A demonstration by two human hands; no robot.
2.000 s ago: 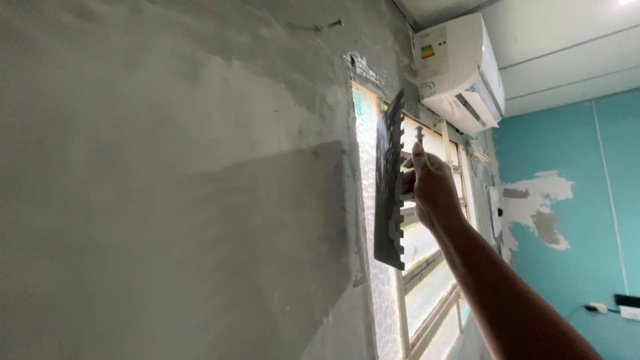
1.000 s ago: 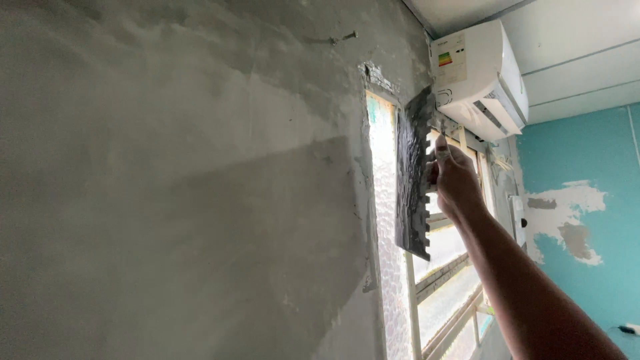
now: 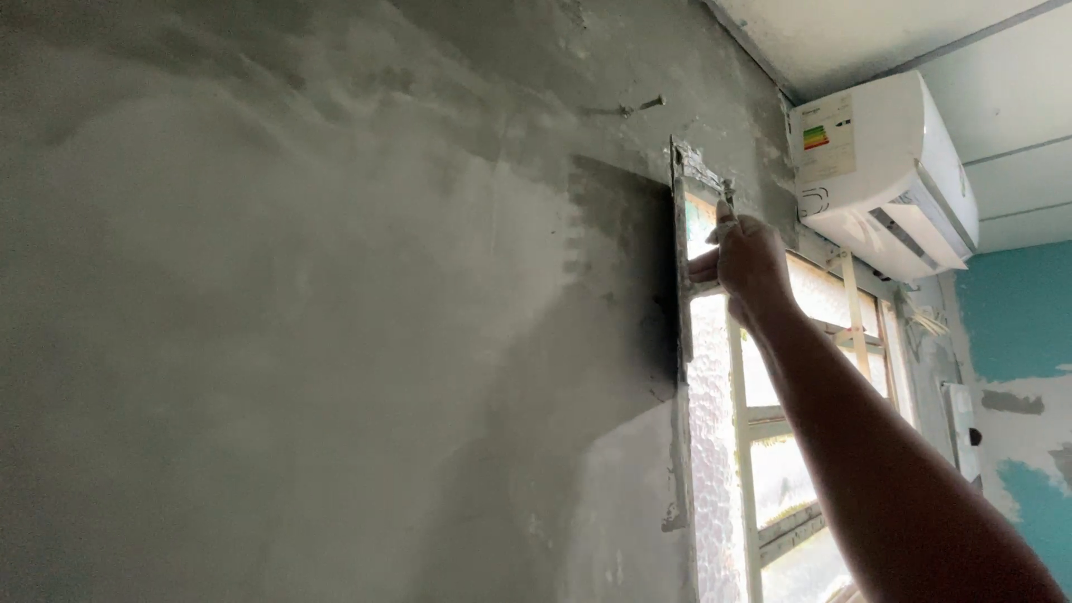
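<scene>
My right hand [image 3: 749,255] reaches in from the lower right, its fingers closed around the handle of a notched steel trowel [image 3: 683,335]. The trowel stands upright and shows almost edge-on, at the edge of the grey-plastered wall [image 3: 377,335] beside the window. Its dark shadow falls on the plaster to the left. Whether the whole blade touches the wall cannot be told, and its notches are hidden. The plaster has lighter and darker, damp-looking patches. My left hand is out of view.
Right of the wall edge is a window with textured glass [image 3: 716,469] and a metal frame [image 3: 745,502]. A screw [image 3: 651,103] sticks out of the wall above. A white air conditioner [image 3: 888,167] hangs near the ceiling; a patchy teal wall [image 3: 1017,310] lies beyond.
My right hand has brought the trowel to the wall's edge by the window. Its blade, seen broadside with coated face and notches before, has turned edge-on.
</scene>
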